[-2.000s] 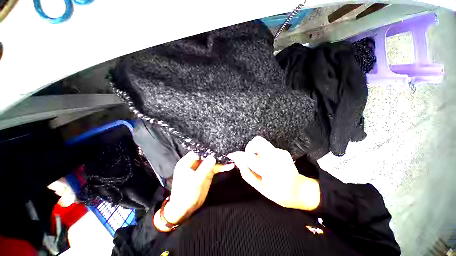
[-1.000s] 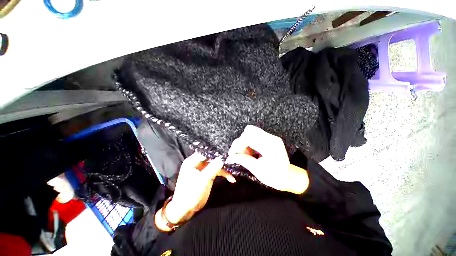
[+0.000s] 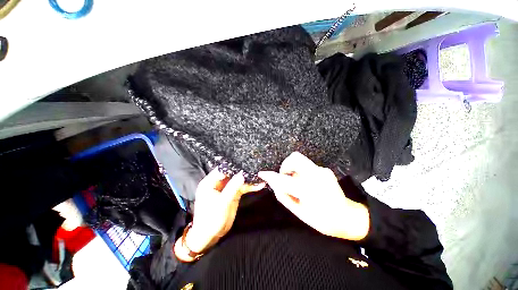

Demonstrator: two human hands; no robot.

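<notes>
The dark speckled garment lies over the lap against the table edge. A black-and-white braid trim runs along its left and lower edge. My left hand pinches the trimmed edge between thumb and fingers. My right hand is just right of it, fingertips closed together at the same edge. A needle is too small to make out in the right fingertips. Smooth grey lining shows under the edge at the left. Plain black cloth hangs right of the tweed.
The white table top crosses the top, with blue ring handles on it. A loose twisted cord hangs at its edge. A blue basket with black pieces stands lower left. A purple stool stands on the speckled floor at right.
My right hand moved left onto the trim and back a little to the right and down; its fingertips are again beside my left hand. My left hand stays on the edge.
</notes>
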